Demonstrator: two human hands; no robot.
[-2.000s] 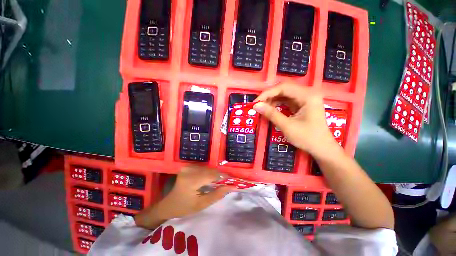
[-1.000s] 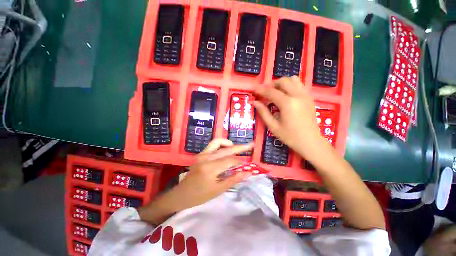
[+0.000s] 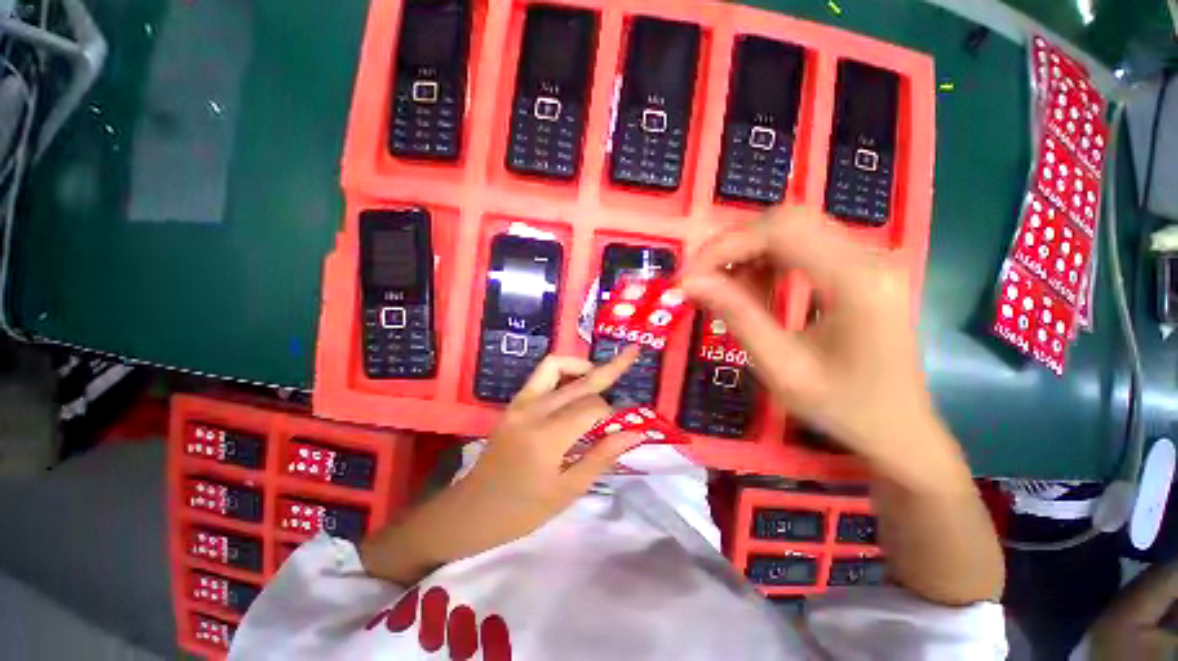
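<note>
An orange-red tray [image 3: 339, 323] holds black keypad phones in two rows. In the near row's middle pocket, a red screen film label [image 3: 640, 314] lies tilted across a phone [image 3: 634, 375], its upper right corner raised. My right hand [image 3: 840, 329] is slightly blurred and pinches that corner between thumb and finger. My left hand [image 3: 523, 458] has its index fingertip at the label's lower edge and holds a red film sheet [image 3: 636, 426] under its fingers. The phone to the right [image 3: 720, 375] has a red label, partly hidden by my right hand, which also covers the last near pocket.
A long pile of red film sheets [image 3: 1059, 194] lies at the right of the green bench [image 3: 278, 258]. A pale clear strip [image 3: 185, 129] lies at left. Below the edge are trays at left [image 3: 278, 510] and right [image 3: 743, 529]. A white oval device [image 3: 1150, 495] is at far right.
The label lay nearly straight over the screen one second ago; now it is tilted with its corner lifted. My left hand has come up from below the tray since two seconds ago.
</note>
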